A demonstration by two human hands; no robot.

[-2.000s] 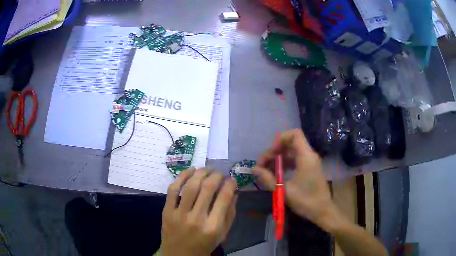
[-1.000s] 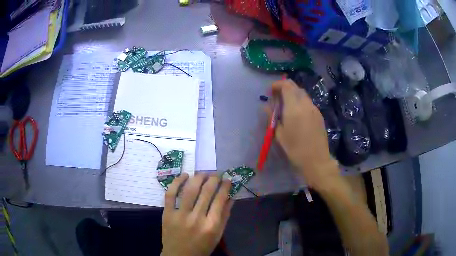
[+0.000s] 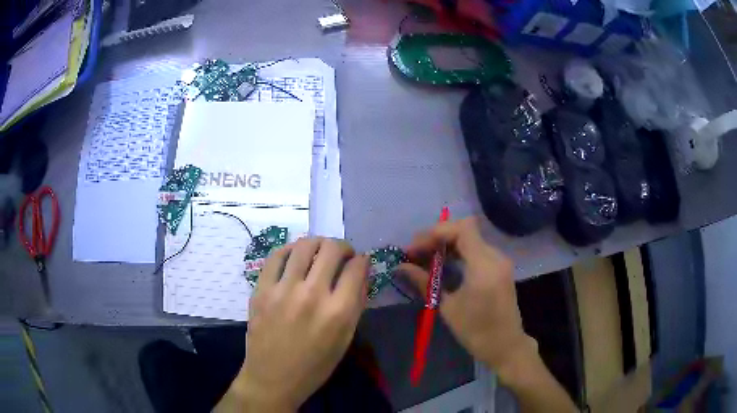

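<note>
A small green circuit board [image 3: 386, 266] lies at the desk's front edge between my hands. My left hand [image 3: 303, 302] lies palm down over the notebook's lower right part, fingertips beside this board and over part of another board [image 3: 265, 246]; whether it grips either is hidden. My right hand [image 3: 469, 290] holds the red marker pen [image 3: 426, 323] between its fingers, slanted, with its fingertips at the board's right side. More boards lie at the left of the notebook [image 3: 179, 198] and at its top edge [image 3: 222, 81]. The open notebook [image 3: 242, 145] shows grey "SHENG".
Printed sheets [image 3: 117, 210] lie under the notebook. Red-handled scissors [image 3: 39, 230] are at the left edge, a blue tray [image 3: 90, 60] with papers at back left. A green oval ring board [image 3: 412, 64], a red thing and a blue basket are behind; black moulded housings [image 3: 517, 193] stand right.
My right hand has come down from beside the housings to the small board, still with the red pen. My left hand stays near the boards, its fingers shifted slightly. The camera view has shifted.
</note>
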